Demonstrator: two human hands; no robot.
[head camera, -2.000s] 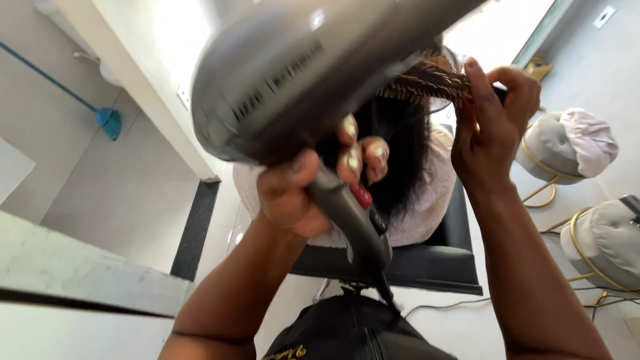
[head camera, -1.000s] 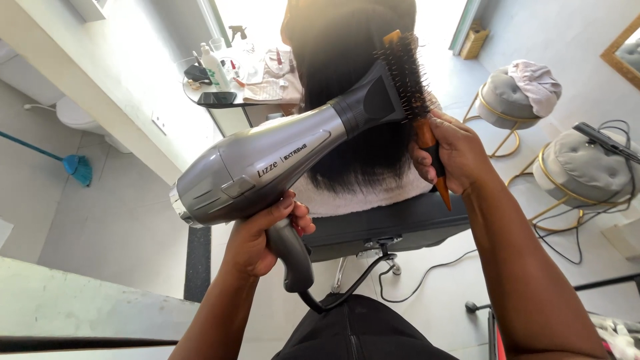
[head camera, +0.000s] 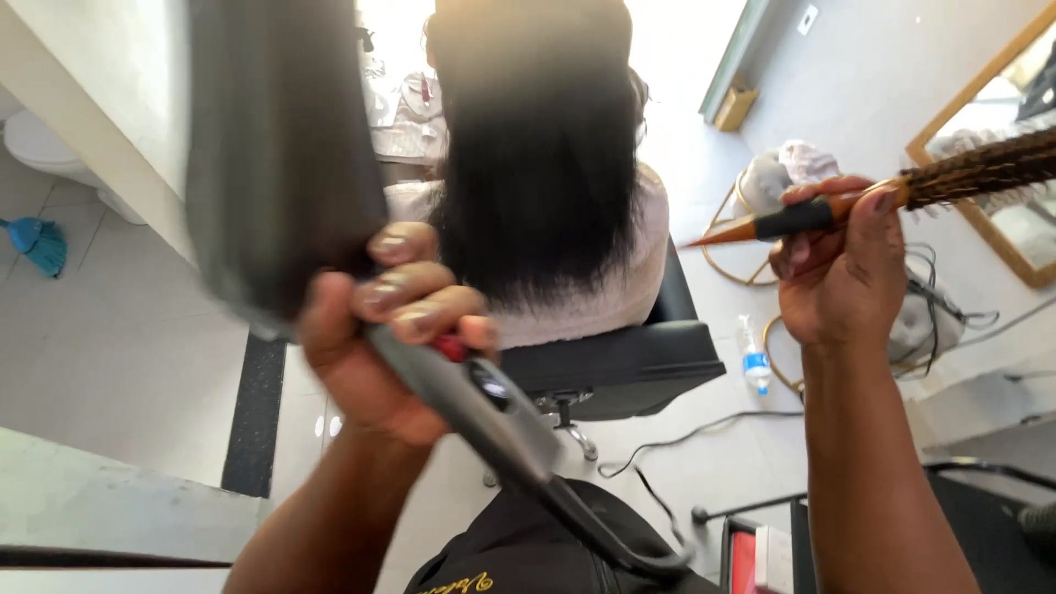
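My left hand (head camera: 388, 330) grips the handle of a grey hair dryer (head camera: 285, 157), whose body stands upright and blurred close to the camera at left. Its black cord curves down past my apron. At right my right hand (head camera: 846, 256) holds a round hairbrush (head camera: 982, 169) by its orange and black handle, pointed end to the left and bristles to the right. Between the two hands, straight dark hair (head camera: 536, 157) hangs down the back of a seated person with a light towel (head camera: 569, 322) over the shoulders. Neither tool touches the hair.
The black salon chair (head camera: 610, 363) stands in front of me, with a cord (head camera: 701, 429) on the floor behind it. Grey stools (head camera: 924, 322), a plastic bottle (head camera: 755, 363) and a framed mirror (head camera: 998, 148) are at right. A blue broom (head camera: 41, 243) is at far left.
The brush was at the dryer's nozzle beside the hair one second ago; now it is away to the right. The dryer has swung from lying across the view to upright at left.
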